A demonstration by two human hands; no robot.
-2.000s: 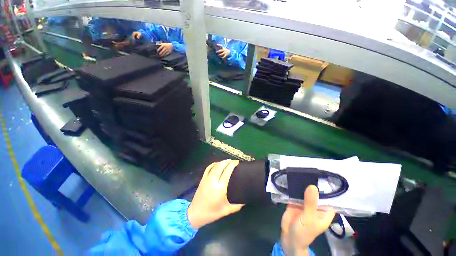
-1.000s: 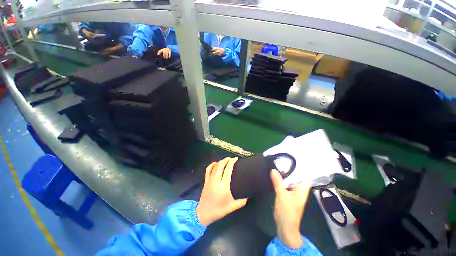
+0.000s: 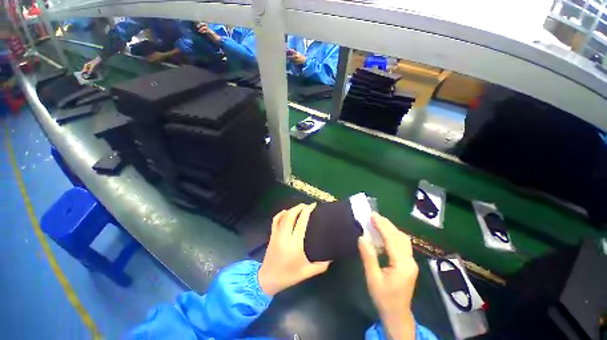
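Observation:
My left hand (image 3: 287, 252) holds a black sleeve (image 3: 330, 231) in front of me, above the bench. My right hand (image 3: 391, 265) is at the sleeve's right end, its fingers gripping a bagged cable (image 3: 363, 211). Only a short white and clear part of this bag sticks out of the sleeve's end; the rest is hidden by the sleeve and my fingers. Another bagged cable (image 3: 456, 289) lies on the bench to the right of my right hand.
More bagged cables (image 3: 428, 203) lie on the green belt (image 3: 373, 166). Tall black stacks (image 3: 200, 133) stand at left behind a metal post (image 3: 273, 93), more black piles at right. People in blue sleeves work across the belt. A blue stool (image 3: 73, 216) is at lower left.
The bag has gone from well outside the sleeve to mostly out of sight at its end, with my right hand closing in. The bagged cables on the belt have shifted.

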